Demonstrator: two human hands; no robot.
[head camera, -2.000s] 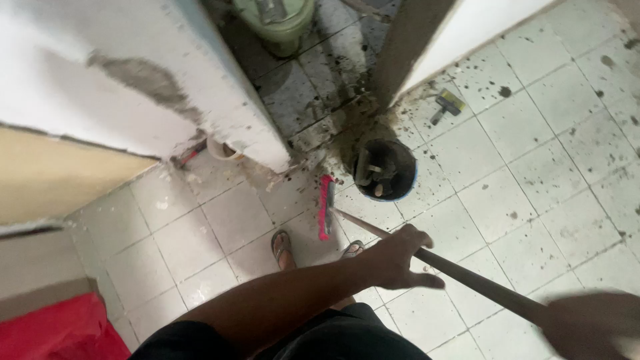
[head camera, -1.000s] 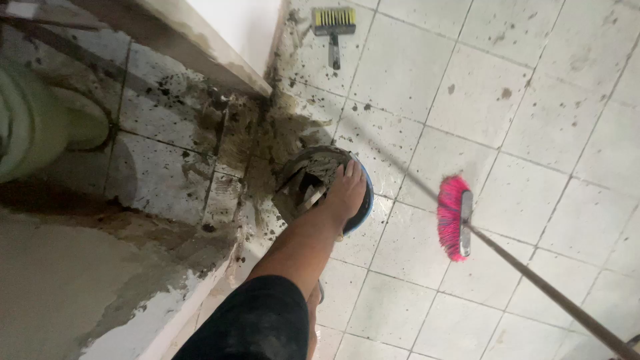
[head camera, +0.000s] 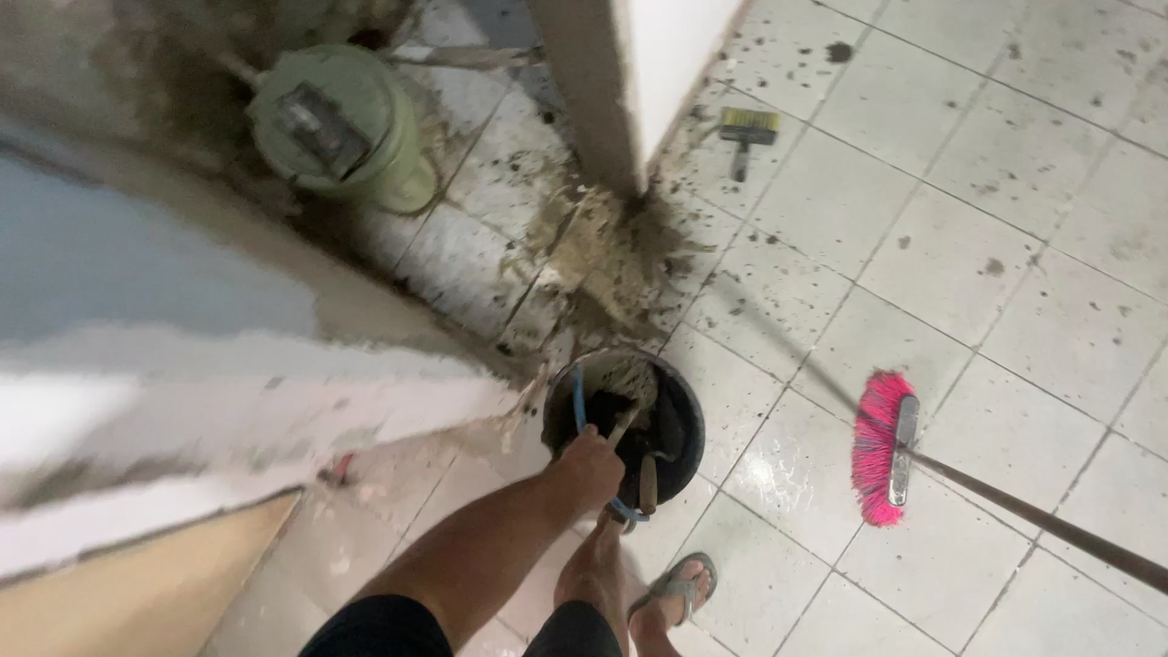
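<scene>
My left hand (head camera: 589, 465) is closed at the left side of a black bucket (head camera: 695, 429), around its blue carrying handle (head camera: 579, 397). A pale tool handle (head camera: 625, 424) comes right up against the fingers; whether they grip it too, I cannot tell. Inside the bucket are wet grey mortar (head camera: 639, 379) and a tool with a wooden handle (head camera: 648, 484), which leans at the near rim. My right hand is out of view. To the right, a push broom with pink bristles (head camera: 878, 447) has its pole (head camera: 1031, 516) running off the right edge.
Mortar smears (head camera: 607, 260) cover the threshold by the wall end (head camera: 598, 100). Beyond stands a light green lidded container (head camera: 401, 164) with a dark float-like tool (head camera: 319, 128) on it. A yellow-bristled block brush (head camera: 748, 128) lies on the tiles. A sandalled foot (head camera: 684, 589) is below the bucket.
My left hand was on the broom pole, then at the bucket's right side, and is now closed on the handle at its left. My right hand, blurred at the pole earlier, has left view.
</scene>
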